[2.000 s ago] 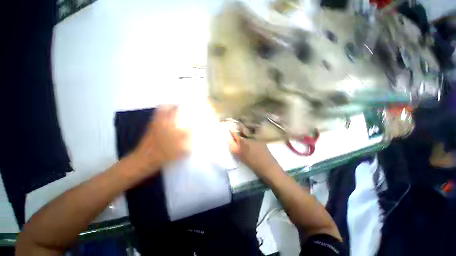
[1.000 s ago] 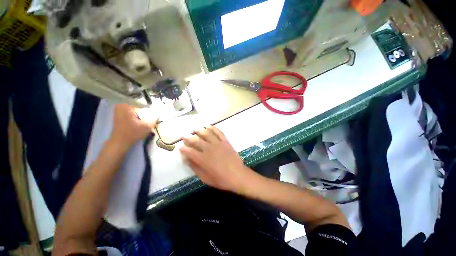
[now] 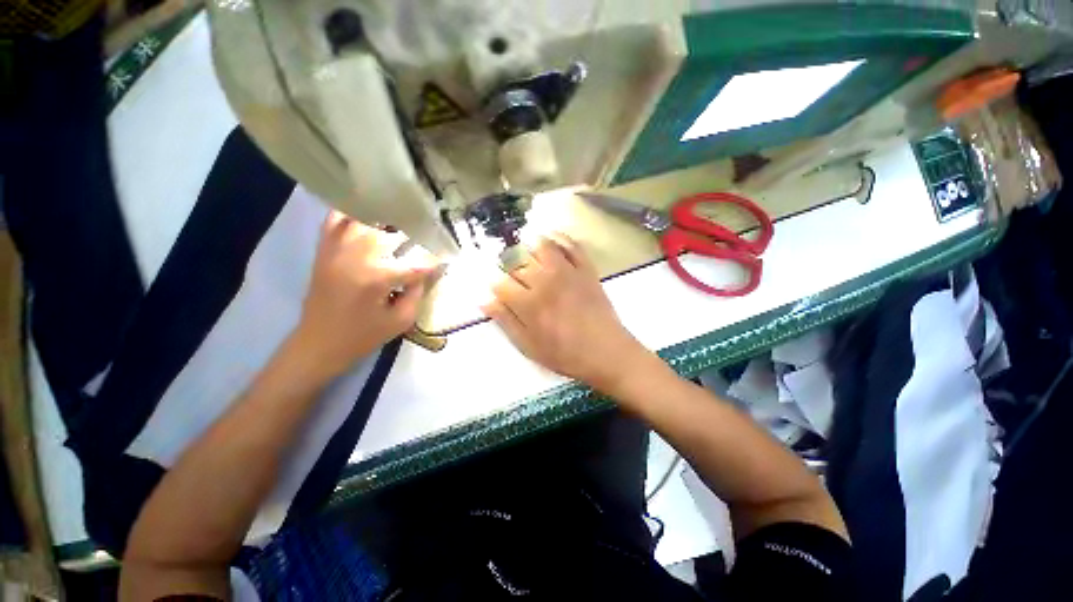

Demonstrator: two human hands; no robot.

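Observation:
A white fabric piece (image 3: 265, 312) lies left of the needle, with a dark panel (image 3: 206, 282) along it and a dark edge hanging at the table front. My left hand (image 3: 359, 288) is on the white fabric, thumb and fingers pinched together just left of the presser foot (image 3: 504, 223). My right hand (image 3: 559, 308) is at the front right of the foot, fingertips close to it. Lamp glare hides what lies under its fingertips. Red-handled scissors (image 3: 718, 243) lie partly open on the machine bed, right of my right hand.
The cream machine head (image 3: 600, 71) with its green panel (image 3: 812, 82) stands over the work. The green table edge (image 3: 765, 318) runs across the front. Dark and white cut pieces (image 3: 941, 435) hang at the right, with white scraps (image 3: 800, 382) below the table.
My right hand has moved from the table front up beside the presser foot. The white fabric and dark panel now spread wider at the left. The camera view has shifted.

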